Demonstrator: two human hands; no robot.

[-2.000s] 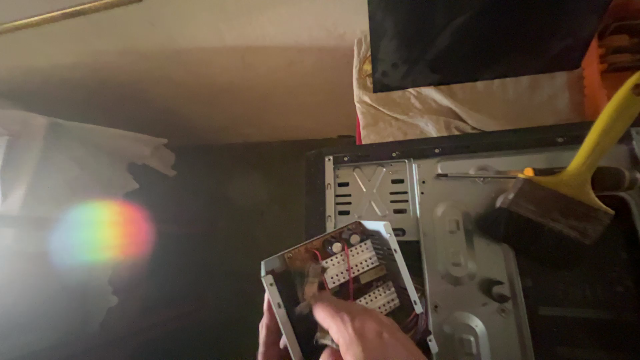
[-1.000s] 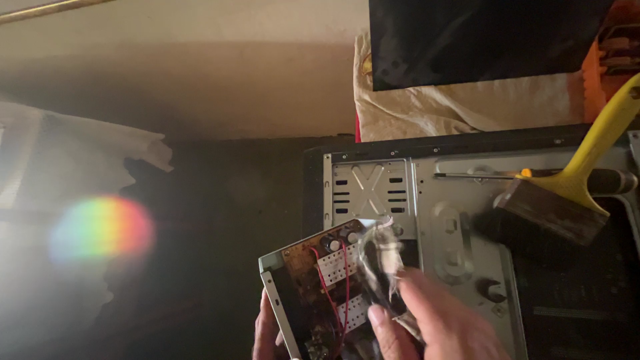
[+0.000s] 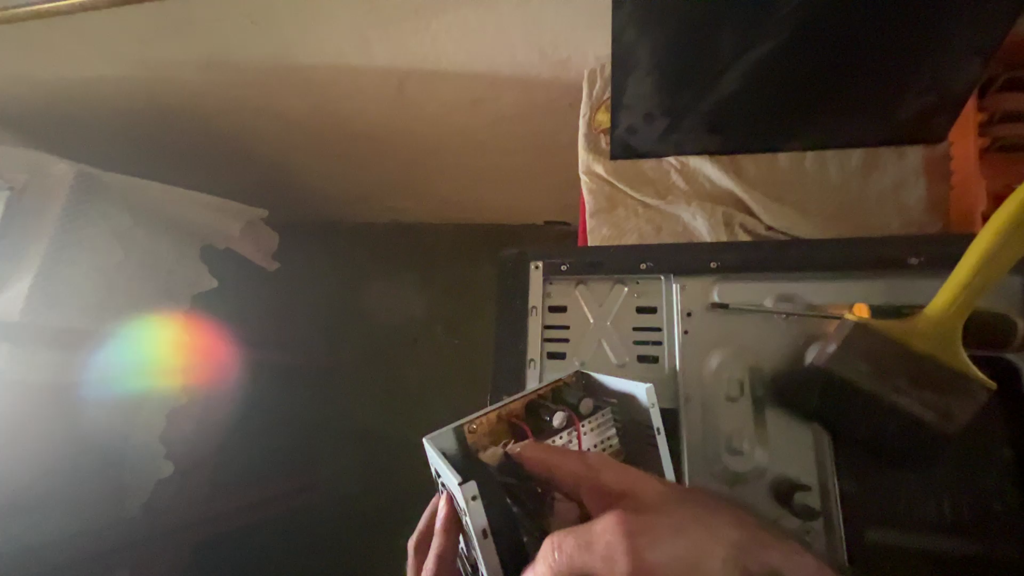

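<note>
An uncovered computer power supply unit (image 3: 658, 432) sits tilted at the bottom centre, its metal walls around a circuit board with capacitors, red wires and a perforated white heatsink (image 3: 596, 434). My left hand (image 3: 434, 534) grips the unit's left side from outside, with only its fingers in view. My right hand (image 3: 640, 512) reaches into the unit from the right. Its extended index finger presses a pale, crumpled bit of material, possibly cloth, (image 3: 494, 454) near the board's left corner. More of what lies under that hand is hidden.
Behind the unit lies a computer case (image 3: 608, 328) with a bare metal panel. A yellow-handled brush (image 3: 904, 368) and a screwdriver (image 3: 788, 310) rest on it. Beyond are a cream cloth (image 3: 688, 196), a black panel (image 3: 784, 80) and an orange crate (image 3: 966, 160).
My right hand has moved left from the unit's right edge, where it held a crumpled pale cloth up a second ago, and is now inside the unit. My left hand stays on the unit's side.
</note>
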